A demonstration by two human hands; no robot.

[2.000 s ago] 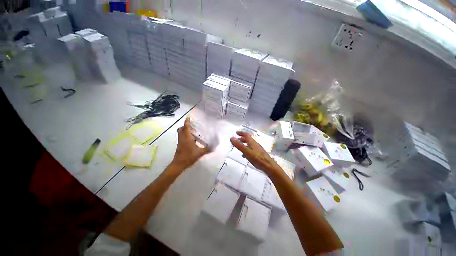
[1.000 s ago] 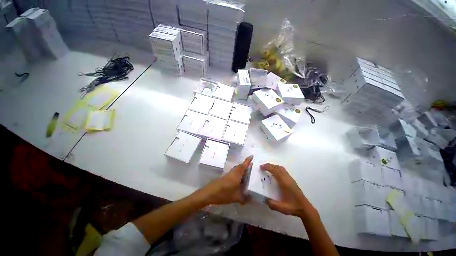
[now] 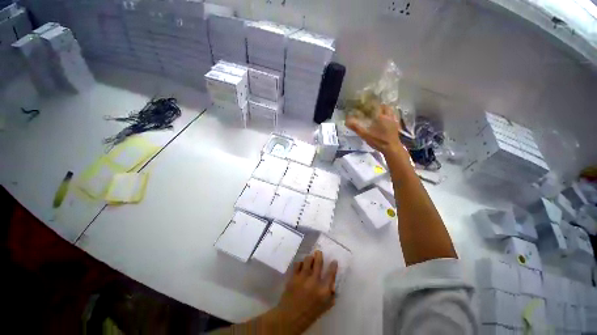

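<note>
My left hand is at the front of the table, its fingers over a white retail box; the thumb's contact is hidden. My right hand reaches to the yellow items in a clear bag by the wall; whether it grips anything is unclear. A block of closed white boxes lies left of my left hand, with an open box at its back. Loose boxes with yellow round stickers lie below my right hand, partly hidden by the forearm.
A black cylinder stands before stacked boxes along the wall. Black cables, yellow-edged sheets and a slim yellow-green object lie left. Box stacks and more boxes stand right.
Both hands were around a box at the front edge. My right hand has left it and moved up to the clear bag; my left hand stays on a box near the front. The view has shifted.
</note>
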